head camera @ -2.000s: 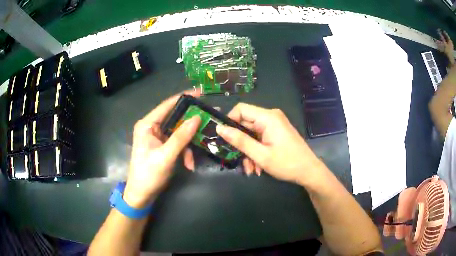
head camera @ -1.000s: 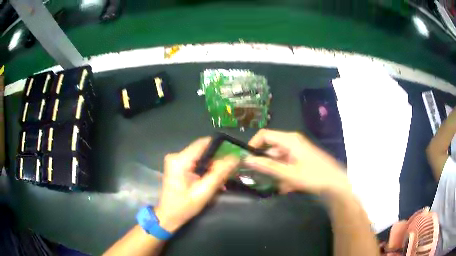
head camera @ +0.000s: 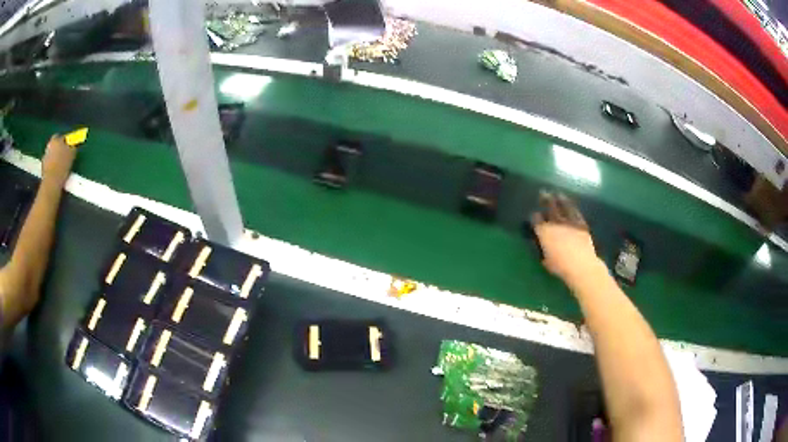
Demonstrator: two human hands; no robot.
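My right hand [head camera: 563, 237] reaches over the green belt [head camera: 389, 229], slightly blurred. A dark edge shows at its left side, mostly hidden by the hand; whether the fingers grip it cannot be told. Dark phone units [head camera: 483, 187] lie spaced along the belt, one [head camera: 628, 260] to the right of my hand. My left hand is out of the picture. A loose pile of green main boards [head camera: 488, 388] lies on the bench. A black phone housing [head camera: 346, 345] with two pale strips lies to its left.
Stacked black housings [head camera: 186, 371] stand at left in two columns beside the grey post [head camera: 194, 129]. A worn white rail [head camera: 346, 276] edges the belt. Another person's arm [head camera: 34, 242] with a yellow item is at far left. White paper [head camera: 691, 393] lies at lower right; a red tray is at upper right.
The view has swung up and left to the belt. My right hand has moved from the housing over the bench to the belt; my left hand has left the picture.
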